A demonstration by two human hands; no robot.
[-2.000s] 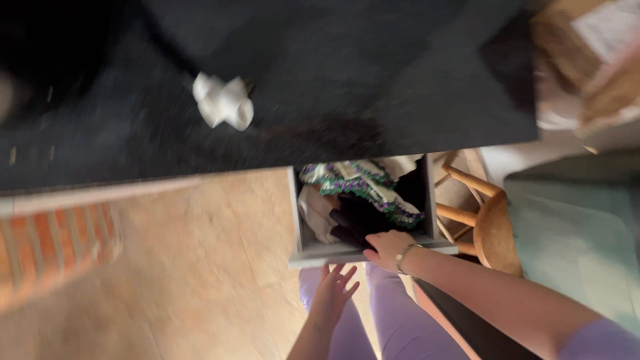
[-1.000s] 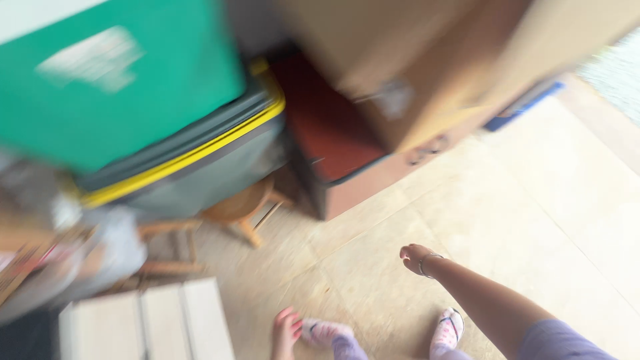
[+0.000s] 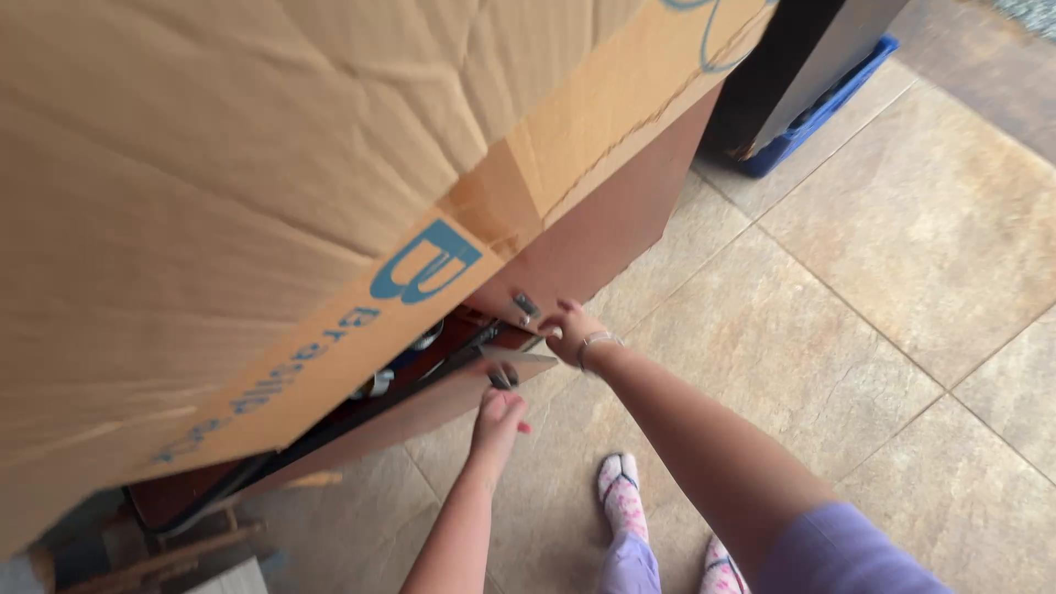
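Note:
A reddish-brown cabinet door [image 3: 412, 410] stands ajar below a large cardboard box. My left hand [image 3: 499, 414] is at the small dark handle [image 3: 502, 377] on that door; blur hides how firmly its fingers hold it. Beside the metal handle [image 3: 525, 305] of the other door [image 3: 615, 223], which looks closed, my right hand [image 3: 571, 332] has its fingers apart and holds nothing. A bracelet circles the right wrist. Through the gap between the doors, dark and metallic items [image 3: 379, 384] show partly inside the cabinet.
The large cardboard box [image 3: 247, 181] overhangs the cabinet and hides much of its inside. At the upper right a blue bin [image 3: 775, 153] stands by a dark furniture panel. Wooden stool rungs [image 3: 177, 557] are at the lower left. Tiled floor [image 3: 841, 330] lies around my feet.
The view has swung from an open drawer of clothes, past stacked plastic bins, to the cabinet. Both hands are now at its doors; one second ago they were over the floor.

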